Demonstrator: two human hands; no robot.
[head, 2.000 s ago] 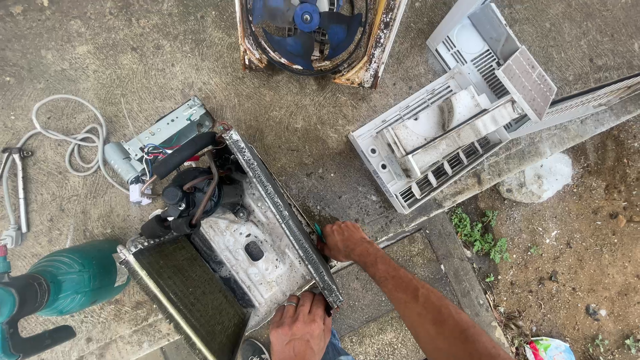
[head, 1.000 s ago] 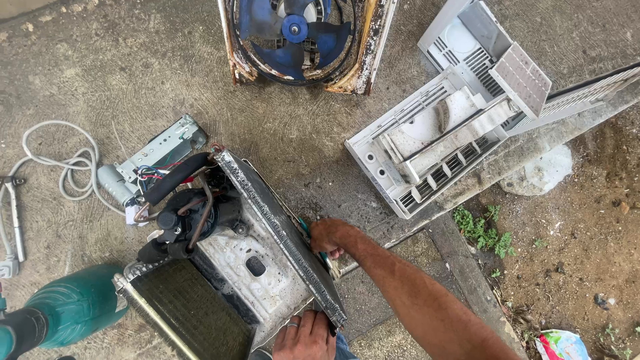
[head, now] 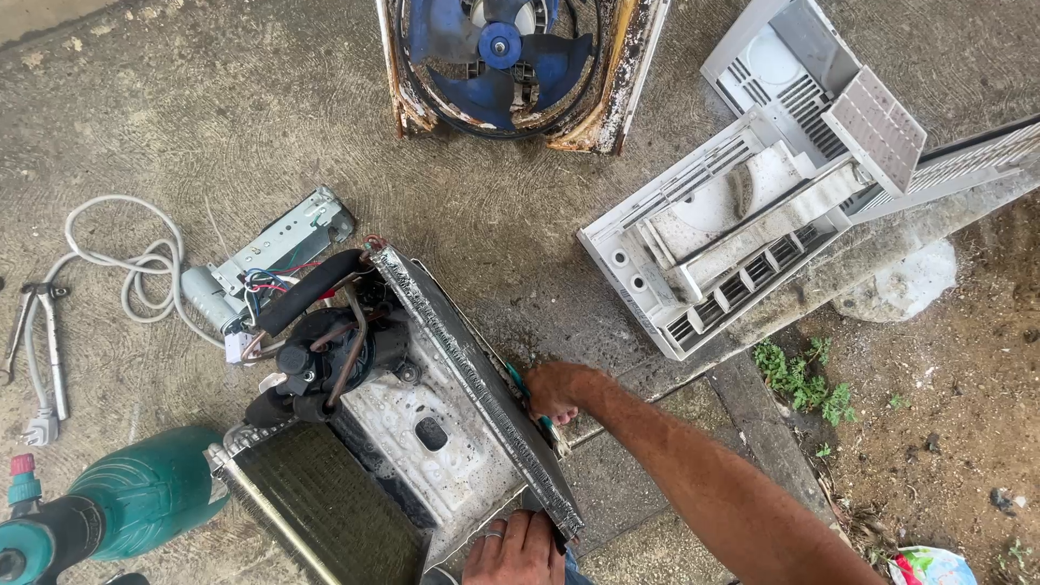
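The opened chassis of a window air conditioner (head: pixel 406 439) lies on the concrete, with a black compressor (head: pixel 313 357) and two finned coils. My left hand (head: pixel 516 552) rests on the near edge of the chassis, by the lower end of the right coil (head: pixel 471 370); a ring is on one finger. My right hand (head: pixel 552 394) is closed around a teal-handled tool (head: pixel 517 380) against the outer side of that coil. Most of the tool is hidden, so its kind cannot be told. The left coil (head: pixel 325 504) stands near my left hand.
A teal pump sprayer (head: pixel 154 487) stands at lower left, near a ratchet wrench (head: pixel 54 349) and a power cord (head: pixel 175 268). A metal control bracket (head: pixel 280 236) lies behind the compressor. A rusty housing with a blue fan (head: pixel 497 49) and white plastic grille parts (head: pixel 699 244) lie farther off.
My right hand has moved a little up along the outer side of the right coil since the first frame, with the teal-handled tool. My left hand stays at the chassis edge.
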